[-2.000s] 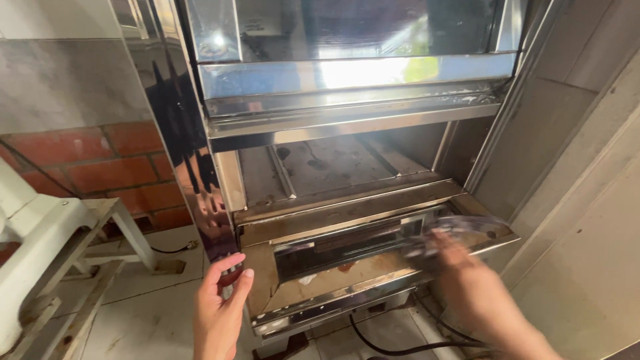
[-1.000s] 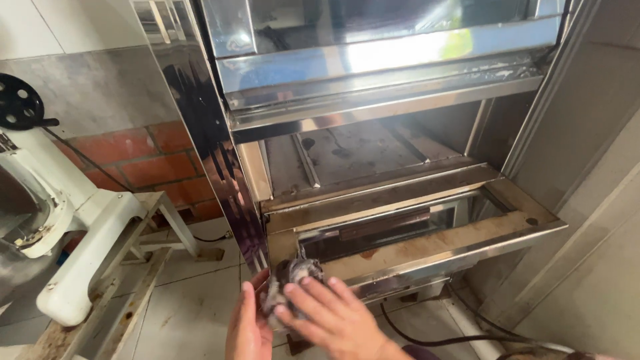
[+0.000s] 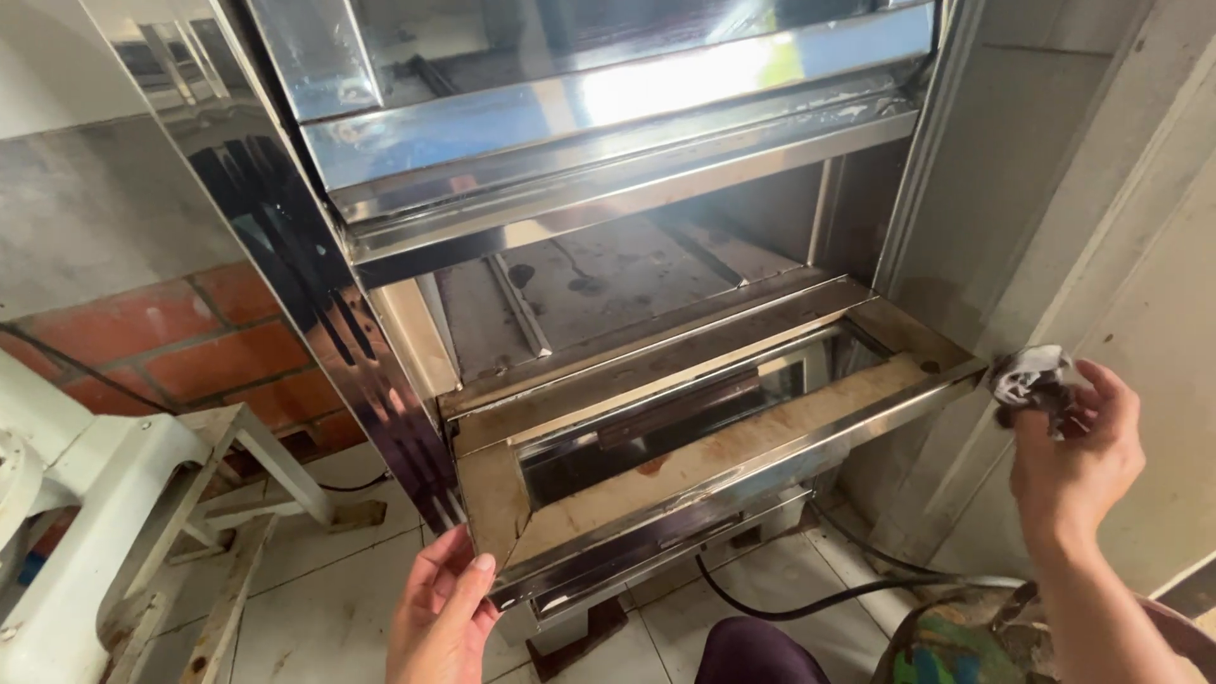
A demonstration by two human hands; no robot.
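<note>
A stainless steel oven has its lower door (image 3: 722, 456) folded down, with a glass window (image 3: 665, 427) framed by stained metal. My left hand (image 3: 446, 598) is at the door's near left corner, its thumb and fingers around the edge. At the right, just beyond the door's right corner, my right hand (image 3: 1073, 446) holds a crumpled grey and white cloth (image 3: 1031, 380) between thumb and fingers. Behind the door, the lower oven chamber (image 3: 608, 285) shows a spotted floor with metal rails. The upper door (image 3: 617, 90) is closed and shiny.
On the left, a pale machine (image 3: 142, 513) stands on a worn metal stand (image 3: 275, 465) by a brick wall (image 3: 228, 351). A black cable (image 3: 788, 613) lies on the tiled floor below the oven. A camouflage-patterned fabric (image 3: 959, 641) shows at the bottom right. A wall (image 3: 1111, 313) borders the right side.
My hands were together on the cloth by the door's left corner a second ago. My right hand has moved right with the cloth, and my left hand is now at that corner.
</note>
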